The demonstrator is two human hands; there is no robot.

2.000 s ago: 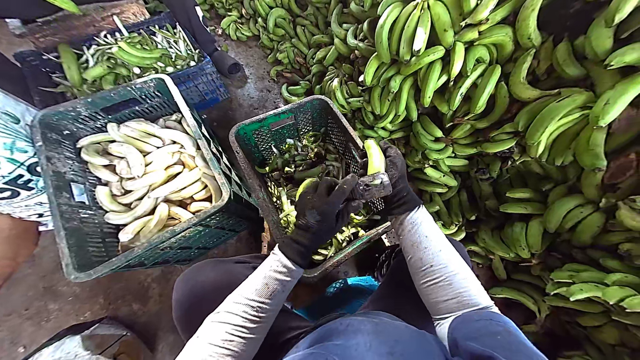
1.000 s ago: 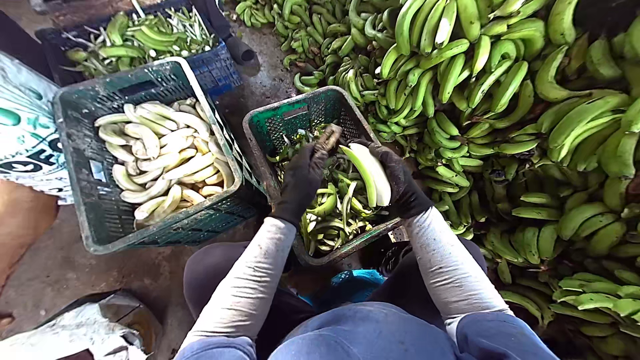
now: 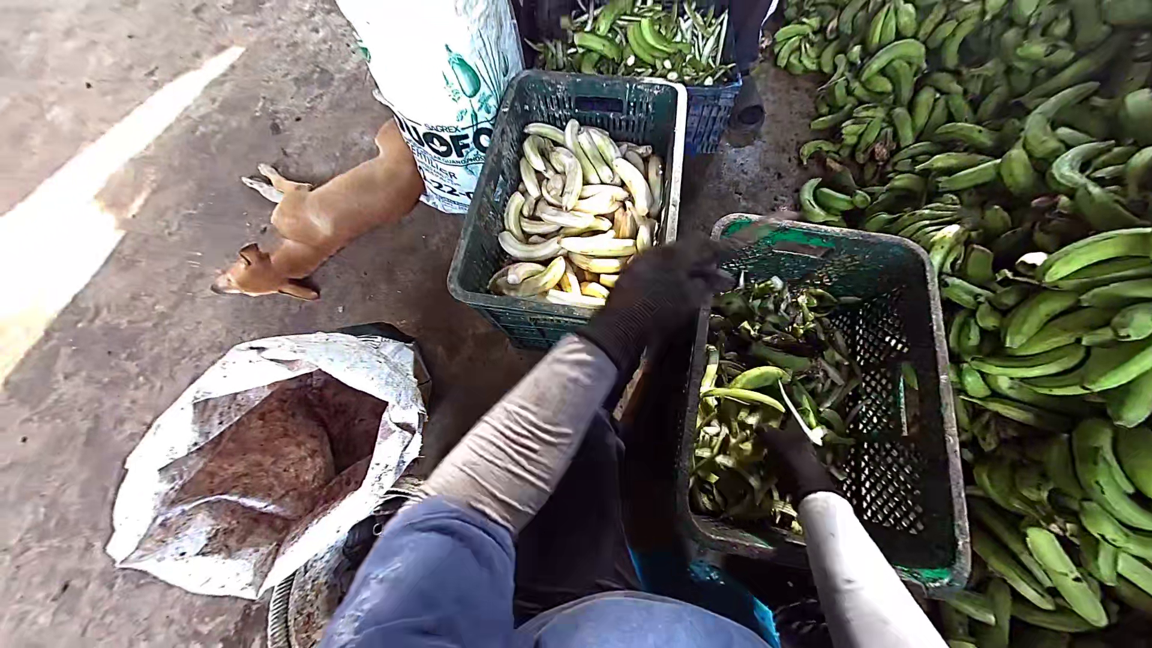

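Note:
My left hand, in a dark glove, is blurred between the crate of peeled plantains and the peel crate; a blurred brownish thing shows by its fingertips, and its grip is unclear. Pale peeled plantains fill much of the left crate. My right hand, also gloved, reaches down into the green-black plastic peel crate, among green peels. Its fingers are mostly hidden, and I cannot tell whether it holds anything. A long green strip with a pale edge lies just above it.
Green plantain bunches are heaped along the right. A blue crate with green peels stands at the back, beside a person's foot. A tan dog lies on the floor near a printed white sack. An opened white sack stands at lower left.
The partly peeled plantain that my right hand held is no longer seen in it. My right hand has gone down into the peels; my left has moved toward the peeled-plantain crate. The view has swung left.

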